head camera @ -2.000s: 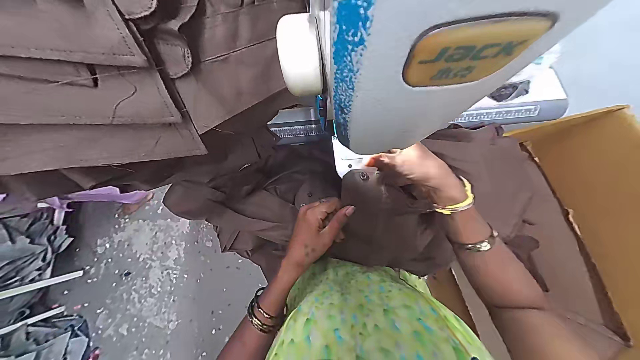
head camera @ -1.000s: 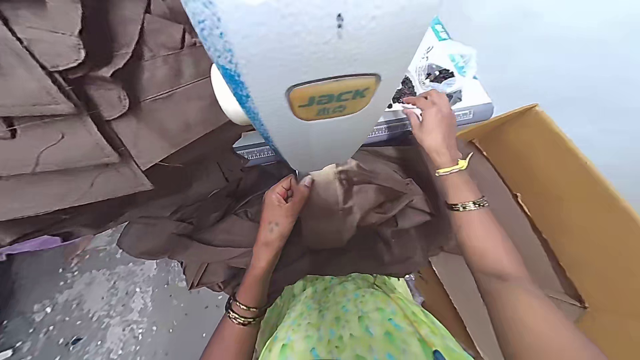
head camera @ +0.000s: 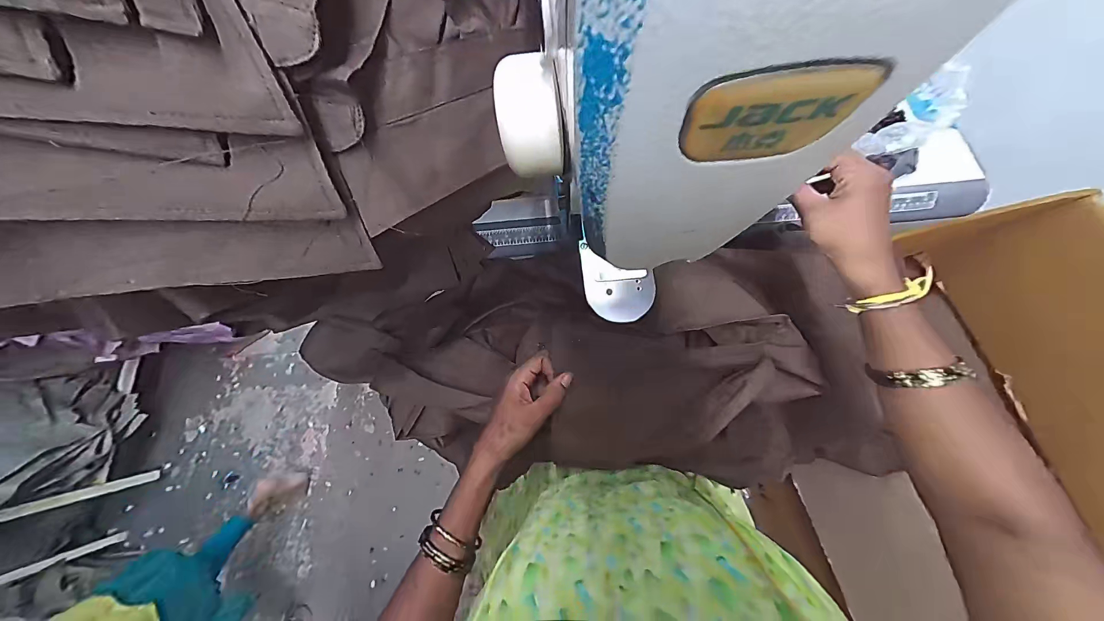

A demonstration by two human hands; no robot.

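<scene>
A Jack industrial sewing machine [head camera: 655,190] stands over brown fabric [head camera: 638,379] bunched in front of me. Its rounded silver metal part [head camera: 619,297] lies above the cloth. My left hand [head camera: 526,410] rests on the fabric, thumb and index finger nearly together at a fold of it. My right hand [head camera: 849,211] is at the right of the machine head, fingers curled near small dark pieces in clear plastic [head camera: 897,142]; a thin whitish item shows at its fingertips, too small to name.
Stacked brown garment pieces with flaps [head camera: 172,172] fill the upper left. A cardboard box [head camera: 1026,319] stands at the right. Below left are grey cloth bundles [head camera: 60,423], a scrap-strewn floor [head camera: 345,500] and another person in a teal garment [head camera: 177,573].
My right hand has gone from the fabric by the needle area to the plastic at the right and remains there. My left hand now sits lower on the cloth, farther from the machine head.
</scene>
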